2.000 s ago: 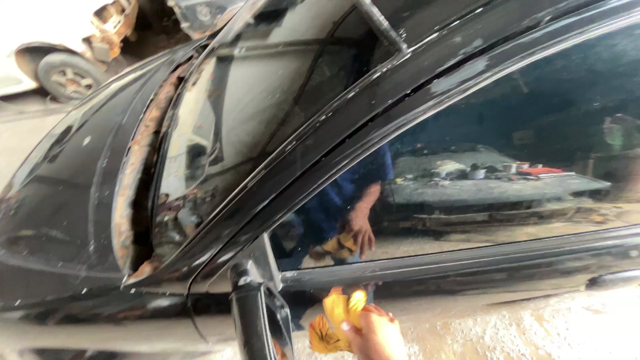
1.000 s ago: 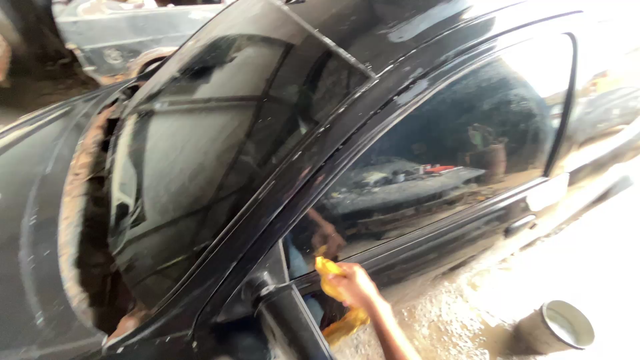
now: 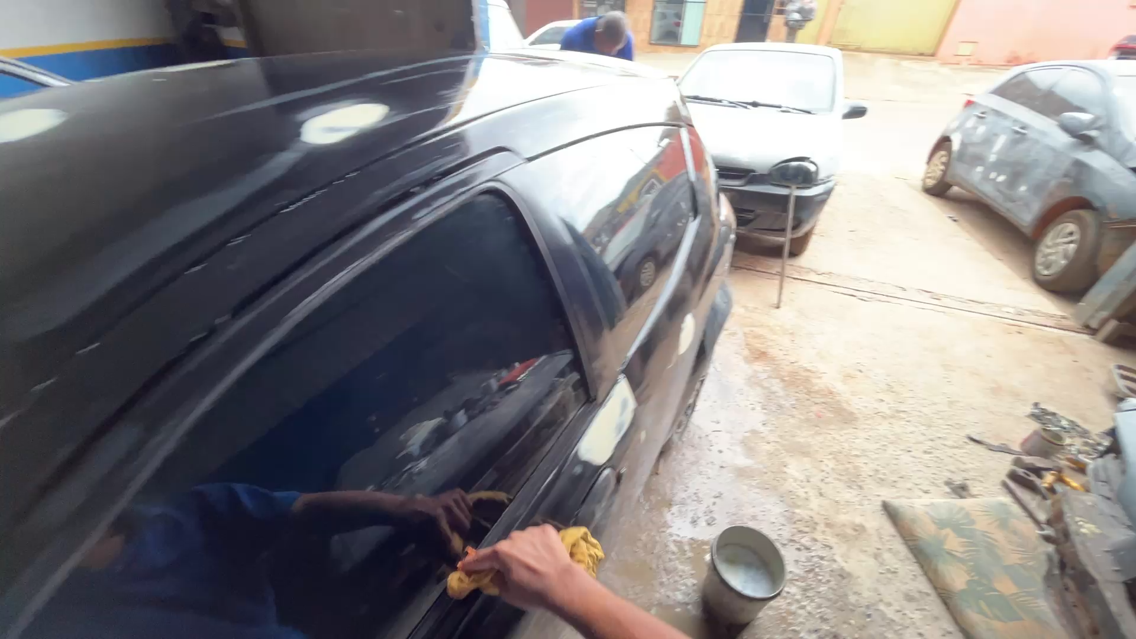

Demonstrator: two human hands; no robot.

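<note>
My right hand reaches in from the bottom and is closed around a bunched yellow cloth. It is at the black car's door, just below the side window. Cloth bulges out on both sides of the fingers. The dark glass reflects the arm, the cloth and a blue shirt. A pale filler patch lies on the door edge beyond the hand. My left hand is out of view.
A bucket with cloudy liquid stands on the wet concrete, right of my arm. A patterned cushion and assorted parts lie at the right. Beyond are a white car, a metal stand, a grey car and a person in blue.
The view has swung toward the car's rear. My right hand, still holding the yellow cloth, has moved rearward along the door from beside the wing mirror.
</note>
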